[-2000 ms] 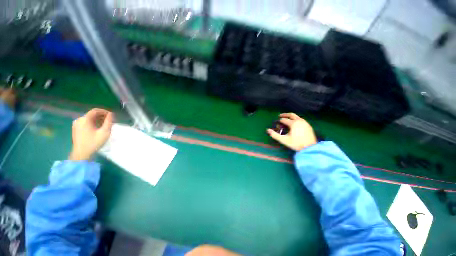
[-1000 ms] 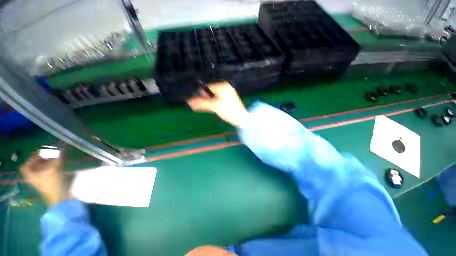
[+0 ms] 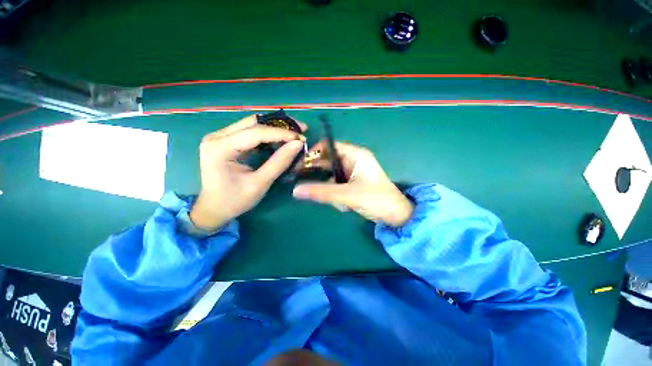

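My left hand (image 3: 243,161) holds a black round watch case (image 3: 279,123) with gold inside, at its fingertips above the green mat. My right hand (image 3: 354,186) is close beside it on the right and holds thin black tweezers (image 3: 331,151), which are blurred. A small part with gold and white bits (image 3: 313,157) shows between the two hands; it is blurred, and I cannot tell which hand bears it.
A white sheet (image 3: 104,161) lies at left by a metal post foot (image 3: 118,99). Round black units (image 3: 399,30) stand on the green belt beyond the red lines. At right are a white paper (image 3: 619,207) with a dark disc (image 3: 624,179) and a set-aside unit (image 3: 592,229).
My right hand has come back from the black trays, and my left hand has come in from the far left; they now meet over the mat. The view has tilted down, and the trays are out of it.
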